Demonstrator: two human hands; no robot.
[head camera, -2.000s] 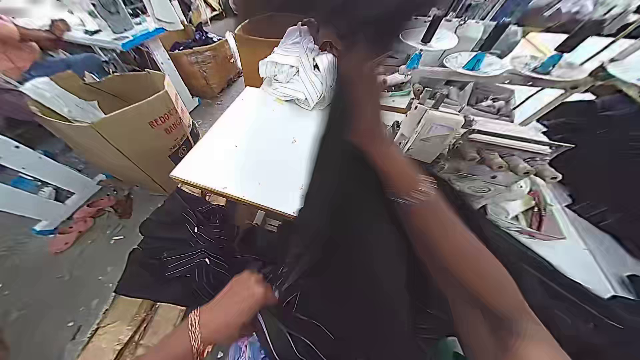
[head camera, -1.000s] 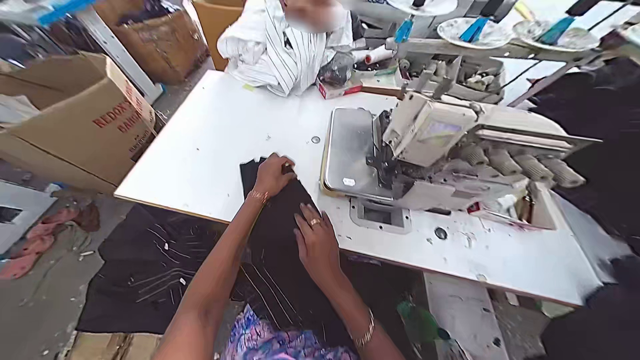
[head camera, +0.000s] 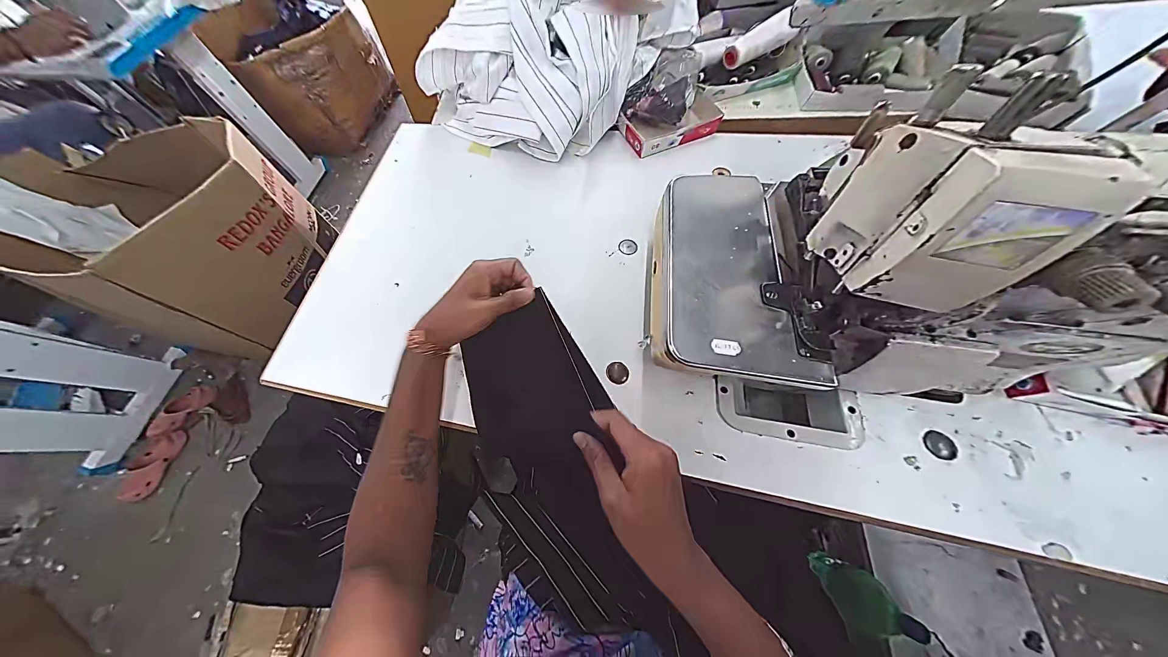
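Observation:
A long piece of black fabric (head camera: 529, 383) runs from the white sewing table down over its front edge toward my lap. My left hand (head camera: 484, 297) pinches its far top corner. Lower down, my right hand (head camera: 634, 470) grips the right edge between thumb and fingers. A light thread or seam line shows along that edge, between the two hands. To the right of the fabric stands an overlock sewing machine (head camera: 967, 219) with a flat metal plate (head camera: 721, 274) on its left; neither hand touches it.
Striped white cloth (head camera: 538, 73) and a small red box (head camera: 671, 132) lie at the table's back. Thread spools (head camera: 881, 68) stand behind. An open cardboard box (head camera: 182, 228) is on the left. More black fabric (head camera: 301, 502) hangs below the table's front edge.
The view has moved down onto the table. Since one second ago, my left hand has moved up to the fabric's far corner, and the fabric now lies stretched between the hands.

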